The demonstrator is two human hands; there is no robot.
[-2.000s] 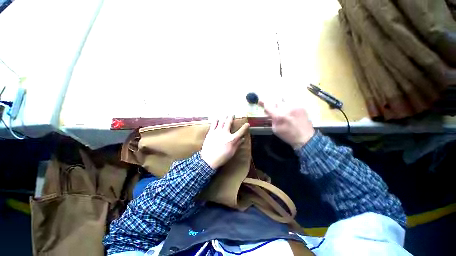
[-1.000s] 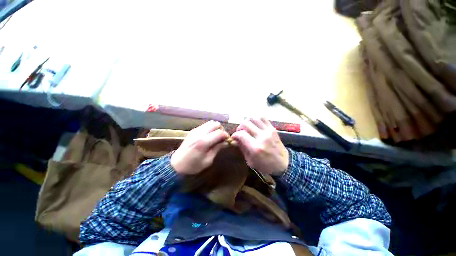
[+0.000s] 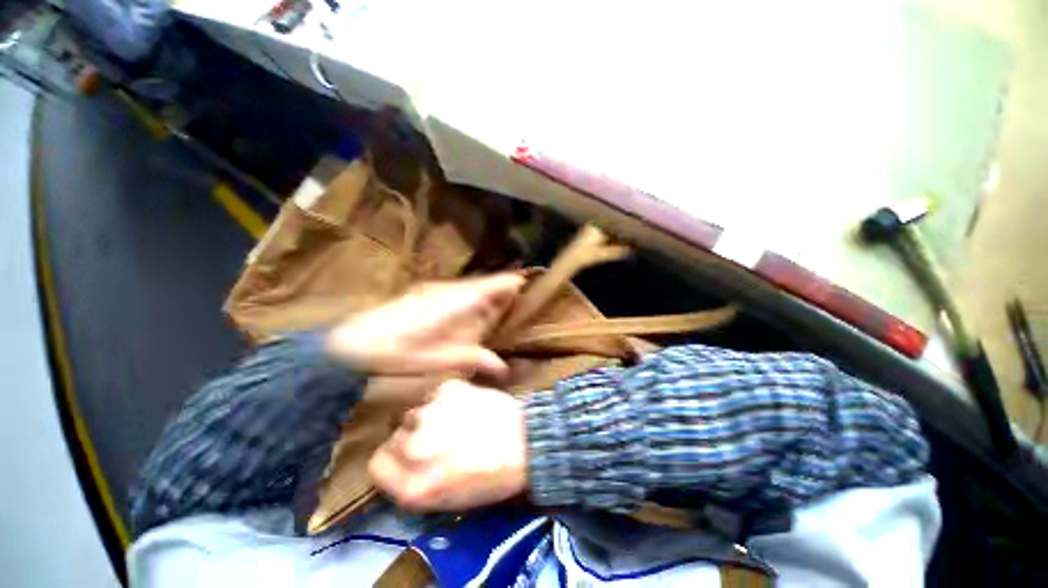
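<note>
A tan-brown tote bag (image 3: pixel 563 370) lies tilted across my lap, partly hidden by my hands and right sleeve. Its two handles (image 3: pixel 626 327) stick out to the upper right. My left hand (image 3: pixel 425 330) is blurred, stretched over the bag beside the handles, with fingers straight and thumb apart. My right hand (image 3: pixel 454 450) is below it, with fingers curled on the bag near its lower left part. The bag's mouth and zip cannot be made out.
Another tan tote (image 3: pixel 322 258) is low at the left. The white bench (image 3: pixel 690 103) carries a red strip (image 3: pixel 833 301) along its edge, a hammer (image 3: pixel 937 293) and a dark corded tool (image 3: pixel 1025 345) at the right. A walkway with yellow lines (image 3: pixel 109 276) is at far left.
The view has swung left. The bag has moved away from the bench edge and turned over my lap. My hands have left their side-by-side pinch; my left is now above my right.
</note>
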